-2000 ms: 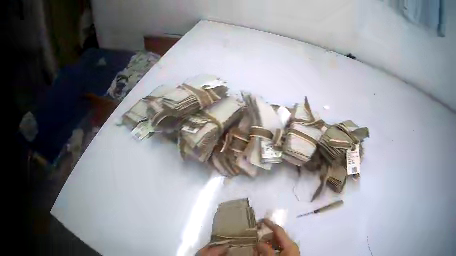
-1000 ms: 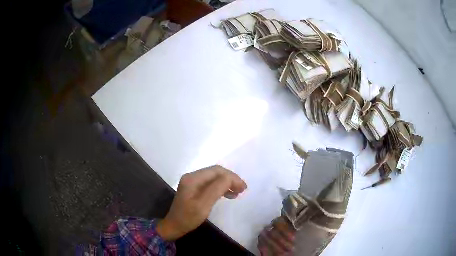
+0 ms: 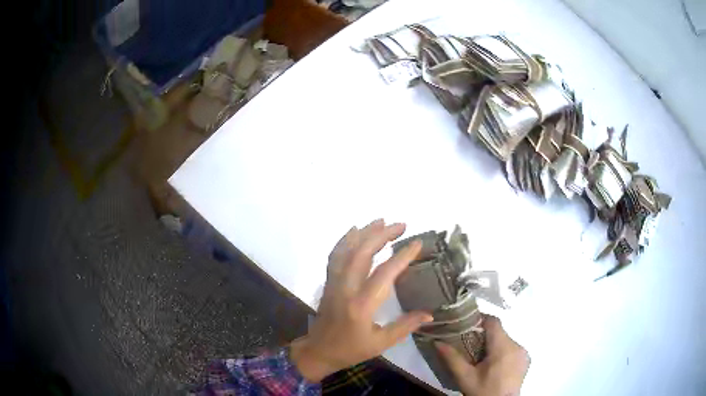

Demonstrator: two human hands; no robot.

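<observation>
A tied bundle point(image 3: 424, 288) of grey-brown fabric pieces is low in the middle of the view, at the table's near edge. A tie strip point(image 3: 449, 325) goes round it, and a white ticket point(image 3: 489, 288) sticks out to its right. My right hand point(image 3: 495, 362) grips the bundle's lower right part, thumb on top. My left hand point(image 3: 364, 302) is at its left side with fingers spread, fingertips over or against it; it is not closed round it. The underside is hidden.
A row of tied bundles point(image 3: 503, 120) lies across the far right of the white table point(image 3: 294, 178). A small dark pointed thing point(image 3: 615, 271) lies at the row's near end. Beyond the left edge are a blue crate point(image 3: 182, 39), a brown box point(image 3: 298, 27) and beige pieces point(image 3: 232, 69).
My left hand has moved right, from bare table to the bundle. The bundle has been turned and moved left; its ticket now shows. The table view has shifted slightly.
</observation>
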